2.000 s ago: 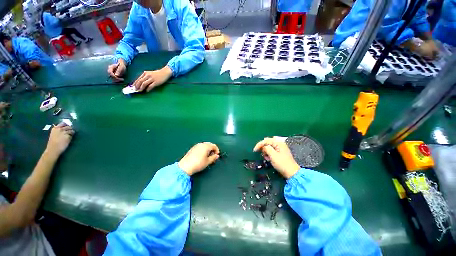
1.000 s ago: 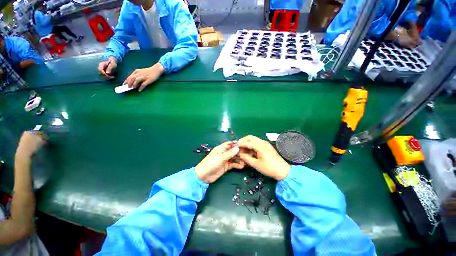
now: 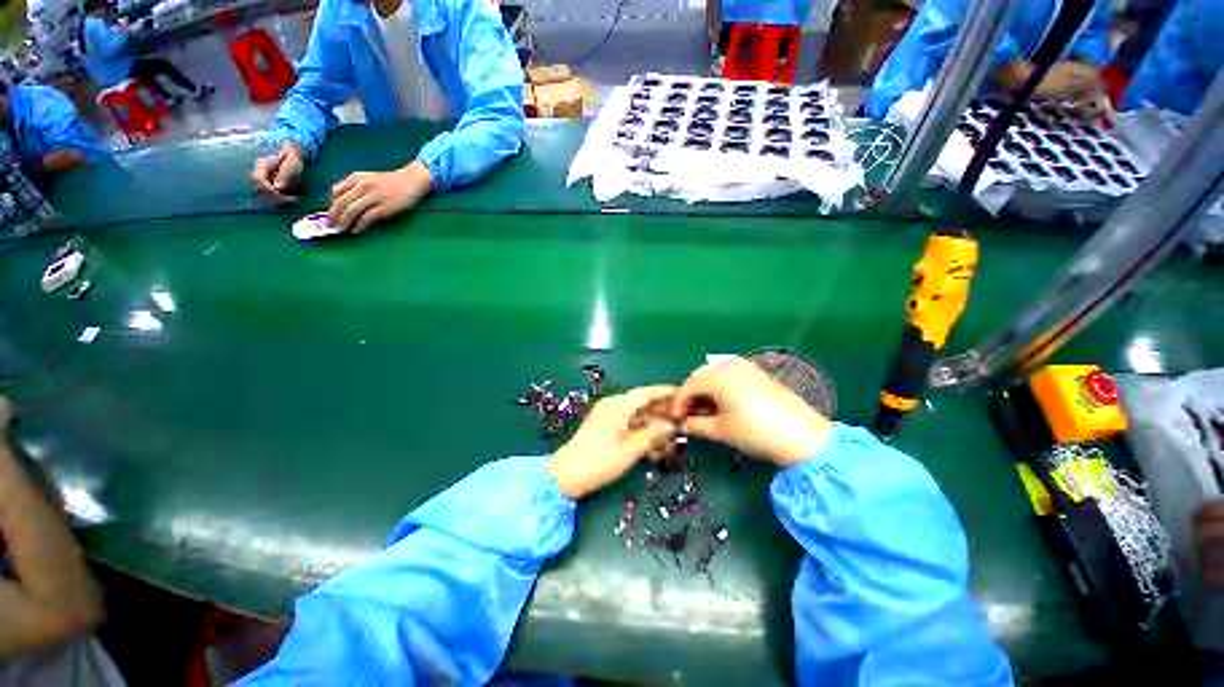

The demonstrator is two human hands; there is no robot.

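My left hand (image 3: 611, 436) and my right hand (image 3: 745, 409) meet above the green bench. The fingers of both are pinched close together around small dark wired components (image 3: 658, 413); single parts are too small to tell. A loose pile of small wired components (image 3: 671, 521) lies just below my hands. A second small pile (image 3: 557, 403) lies at the left of my left hand. The round grey screw dish (image 3: 803, 376) is partly hidden behind my right hand, with a pale scrap (image 3: 721, 360) beside it.
The yellow-orange screwdriver (image 3: 929, 322) hangs at right, near the slanted metal post (image 3: 1114, 289). A yellow stop box (image 3: 1078, 403) and black case (image 3: 1074, 537) stand far right. A worker's hands (image 3: 363, 199) hold a white casing (image 3: 317, 227) across the belt. Parts trays (image 3: 718, 134) lie behind.
My hands have come together and moved slightly right over the pile. More of the small pile left of my left hand shows. The neighbour's arm at left has drawn back.
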